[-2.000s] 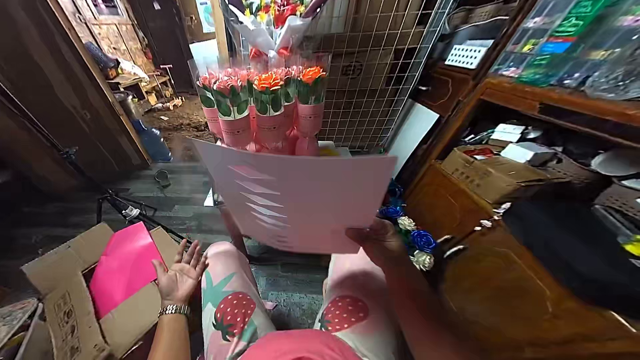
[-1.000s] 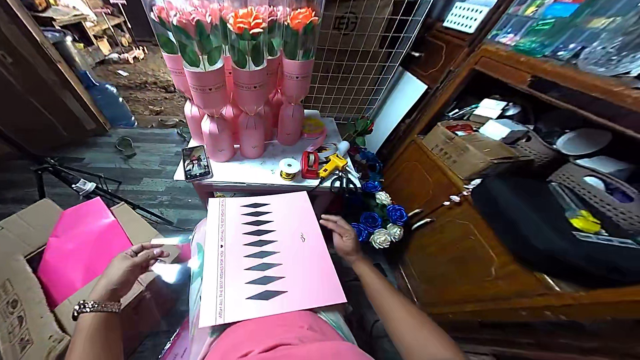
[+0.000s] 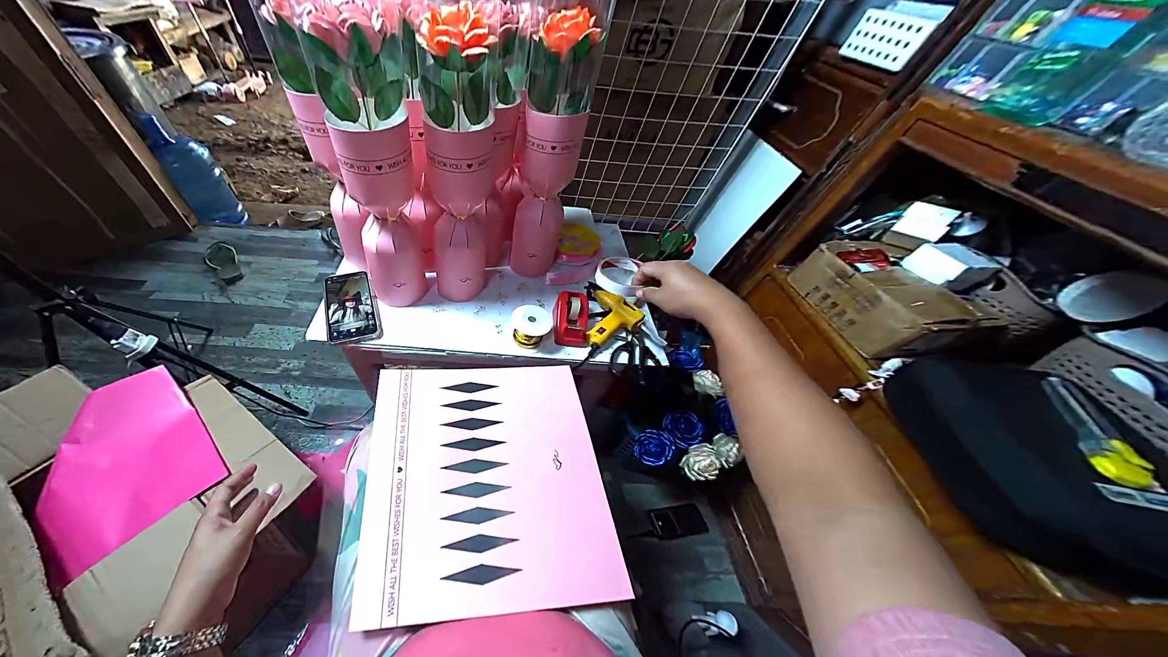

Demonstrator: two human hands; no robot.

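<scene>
A pink paper sheet (image 3: 538,493) with a column of diamond-shaped cutouts and a printed border lies across the person's lap. My right hand (image 3: 680,290) reaches to the table's back right, its fingers closed on the rim of a roll of clear tape (image 3: 617,276). Beside the roll are a yellow glue gun (image 3: 616,318), a red tape dispenser (image 3: 571,319) and a spool of gold wire (image 3: 531,326). My left hand (image 3: 224,538), fingers apart and empty, is over the cardboard box at the left. Wrapped artificial roses (image 3: 461,155) stand in pink paper sleeves on the table.
Bright pink paper (image 3: 128,465) sticks out of the open cardboard box (image 3: 137,584). A phone (image 3: 351,307) lies at the white table's left edge (image 3: 420,342). Blue and white artificial roses (image 3: 683,429) are below its right side. A tripod (image 3: 100,319) stands left; a wooden cabinet (image 3: 794,338) stands right.
My right hand has moved from the pink sheet's edge to the tape roll on the table. The sheet, held up two seconds ago, now lies on the lap. My left hand has moved away from it.
</scene>
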